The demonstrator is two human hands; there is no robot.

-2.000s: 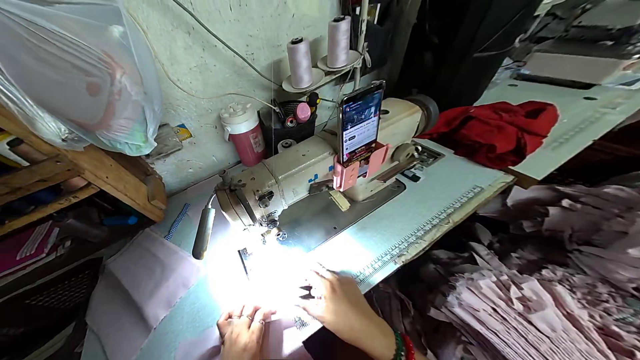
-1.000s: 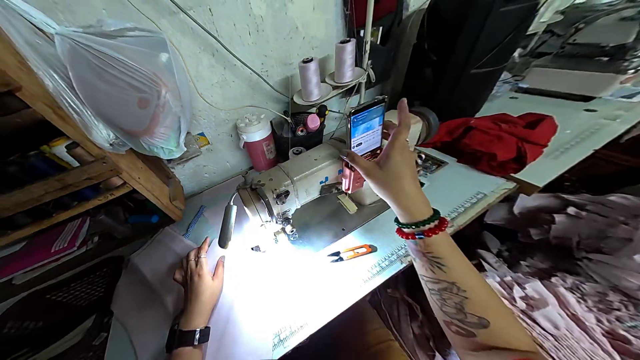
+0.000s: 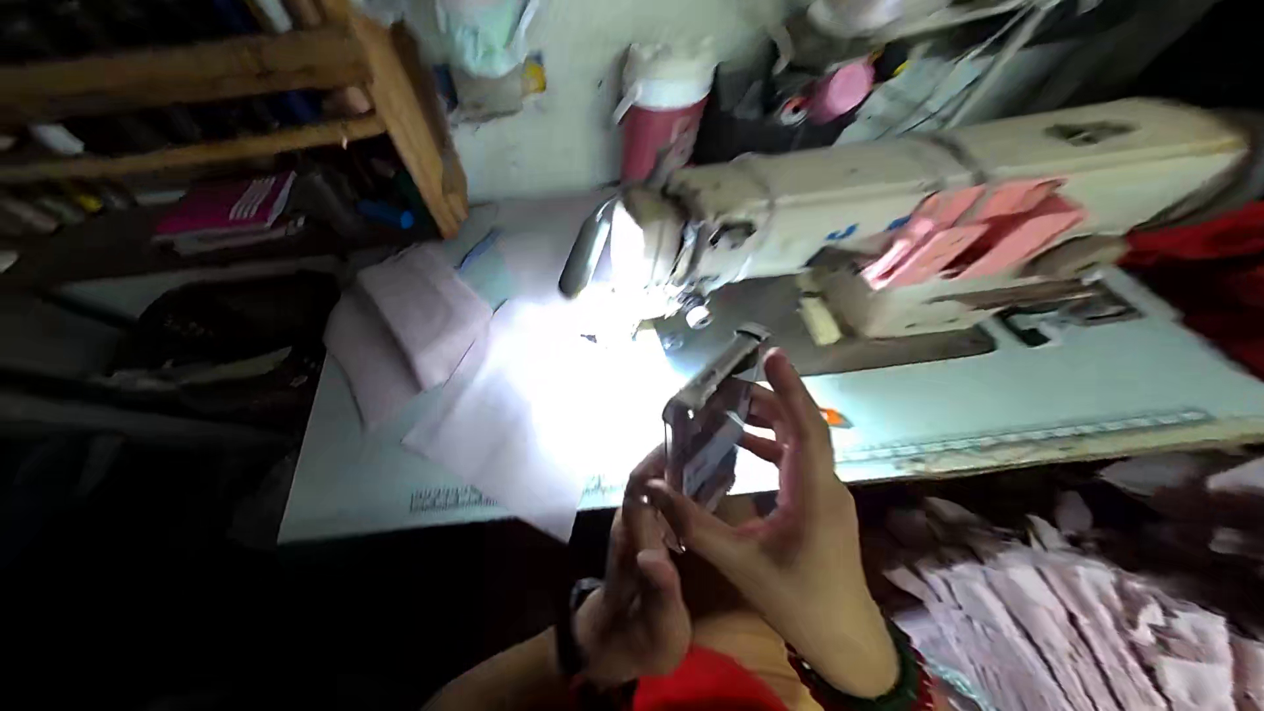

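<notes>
A smartphone [image 3: 706, 434] is held tilted between my two hands, in front of the table's near edge. My right hand [image 3: 790, 513] grips it from the right, thumb and fingers around its sides. Against its lower left side rests my left hand [image 3: 637, 583], partly hidden by the phone and blurred. Behind stands the industrial sewing machine [image 3: 810, 197], with the pink phone holder [image 3: 973, 237] on its arm, now without a phone. Pale fabric [image 3: 513, 415] lies under the bright machine light. An orange-handled tool [image 3: 834, 418] shows partly behind my right hand.
Folded fabric [image 3: 425, 306] lies at the table's left. A red and white jug [image 3: 667, 114] stands by the wall. Wooden shelves [image 3: 395, 109] rise at the upper left. Bundled cut fabric [image 3: 1076, 612] is at the lower right, red cloth [image 3: 1205, 267] at the far right.
The phone has left the pink holder, where my right hand was reaching, and is now low between both hands. My left hand has come off the fabric. The view has moved closer and down.
</notes>
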